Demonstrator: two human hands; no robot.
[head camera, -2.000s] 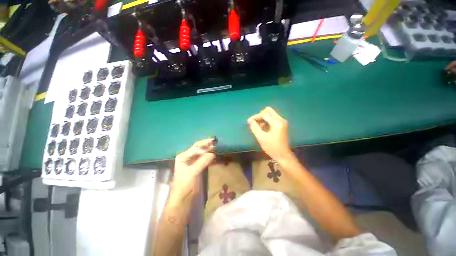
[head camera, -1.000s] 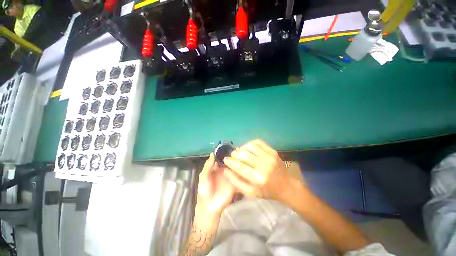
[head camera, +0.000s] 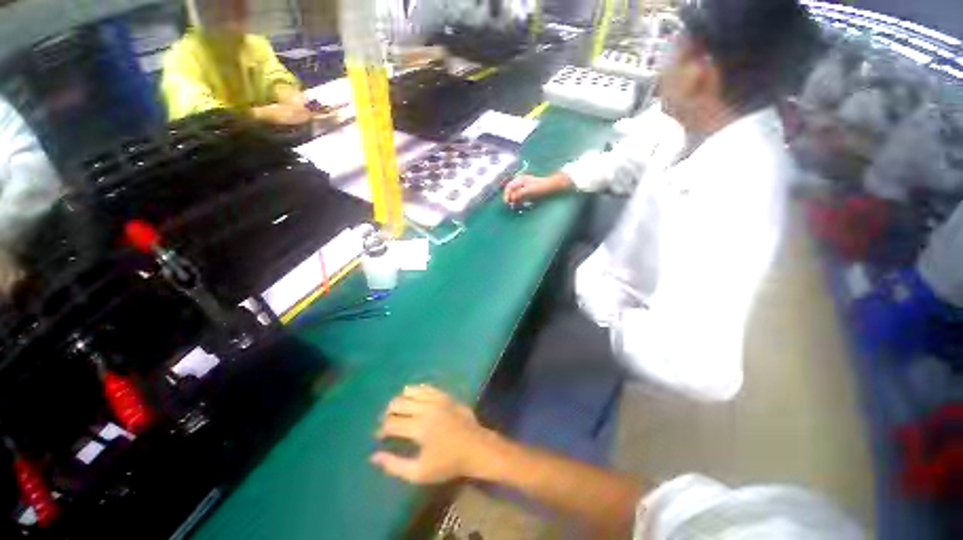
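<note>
My right hand (head camera: 428, 435) is over the near part of the green mat (head camera: 449, 316), fingers curled. A dark patch shows between thumb and fingers; I cannot tell if it is a held unit or shadow. My left hand is out of the picture. The black clamping fixture (head camera: 248, 396) is at the lower left, with red clamp grips (head camera: 127, 401) above it, blurred. No round unit can be made out clearly near my hand.
A person in a white coat (head camera: 702, 243) sits at the right, one hand by a white component tray (head camera: 459, 174). A yellow post (head camera: 375, 148), whitish bottle (head camera: 378, 264) and dark tweezers (head camera: 354, 309) stand or lie beyond my hand. Another person in yellow (head camera: 216, 74) is across the bench.
The view has swung right along the bench. My hands were together on a round dark unit; now my right hand is apart, and my left hand and the left tray are out of view.
</note>
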